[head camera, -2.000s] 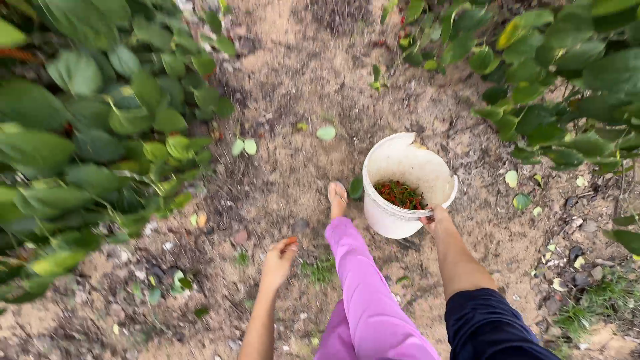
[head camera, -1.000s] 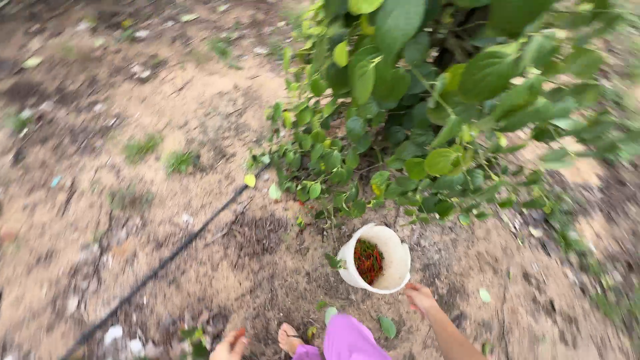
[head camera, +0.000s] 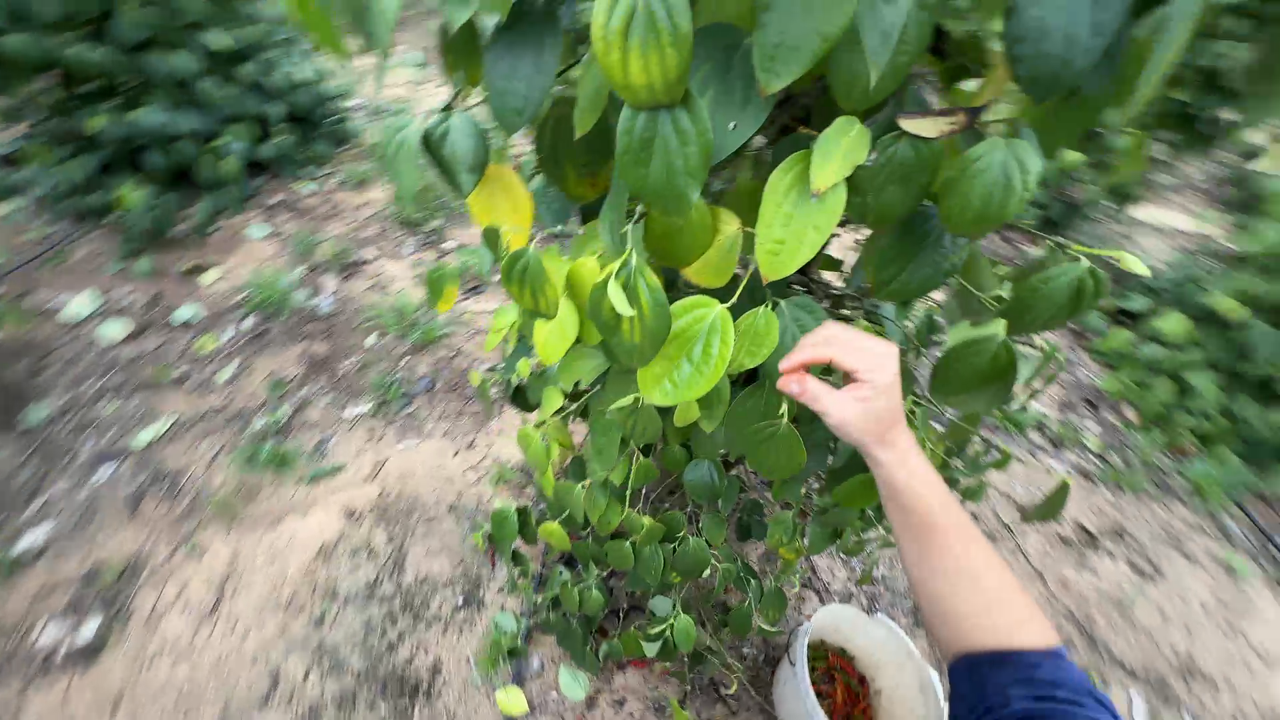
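Note:
My right hand (head camera: 845, 385) reaches into the leaves of a bushy green vine (head camera: 690, 350), with thumb and index finger curled close together. Whether a leaf or stem is between its fingertips cannot be told. A dark blue sleeve (head camera: 1025, 685) covers the upper part of that arm. Below the hand, at the foot of the vine, stands a white plastic bucket (head camera: 905, 665) with red and green pepper spikes (head camera: 840, 685) inside, partly cut off by the lower edge. My left hand is outside the view.
Sandy ground (head camera: 330, 560) with fallen leaves (head camera: 82, 305) and small weeds (head camera: 272, 455) lies left of the vine. More leafy plants stand at the upper left (head camera: 170, 100) and right (head camera: 1190, 370). A thin dark hose (head camera: 1262, 525) shows at the right edge.
My right hand has let go of the bucket's rim and is now up among the vine leaves. The left hand has left the view. The view has swung up toward the vine.

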